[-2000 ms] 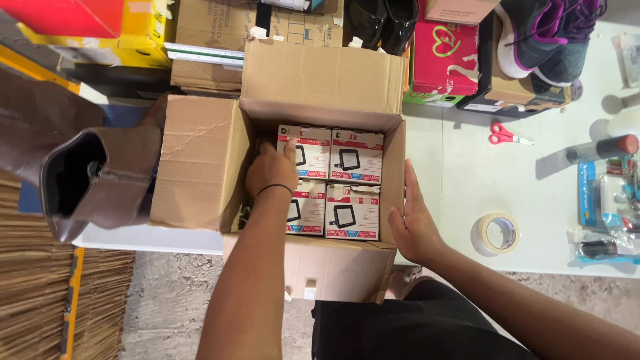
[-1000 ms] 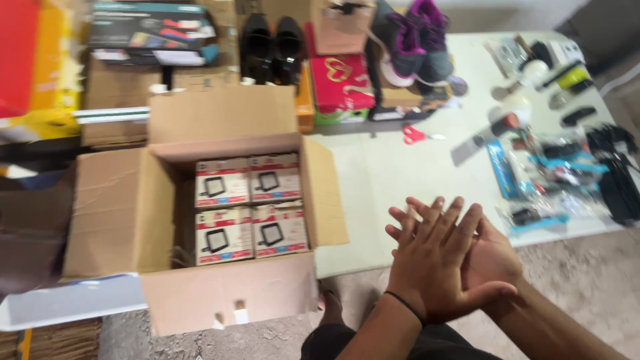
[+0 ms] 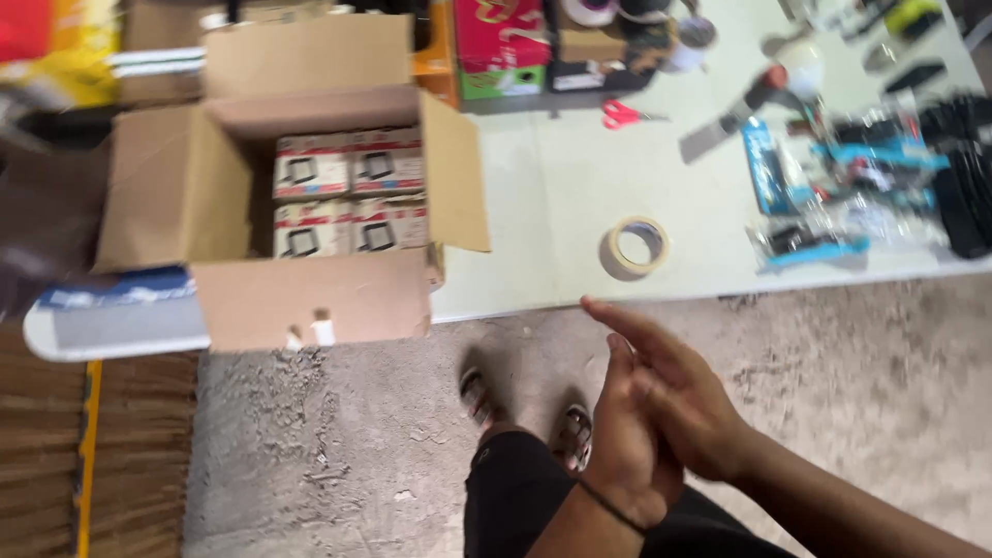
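My left hand [image 3: 632,438], with a dark band at its wrist, is pressed against my right hand [image 3: 690,395] in front of the table. Both hold nothing; their palms meet and the fingers extend, partly hiding one another. To their upper left stands an open cardboard carton [image 3: 310,302], its flaps spread outward. Inside it several small printed boxes [image 3: 311,168] sit side by side, each showing a black square-framed item. A roll of masking tape [image 3: 659,248] lies on the white table above my hands. Red-handled scissors [image 3: 621,115] lie farther back.
On the right of the table [image 3: 527,232] lie packaged items [image 3: 868,178], black pouches [image 3: 965,194] and a red-capped cylindrical object [image 3: 773,76]. A pink and green box [image 3: 502,46] stands behind. A brown boot-like object [image 3: 50,201] is at far left, blurred.
My left hand was in the carton and my right at its side two seconds ago; both came away and met. They remain together, now with fingers less spread. The view has shifted.
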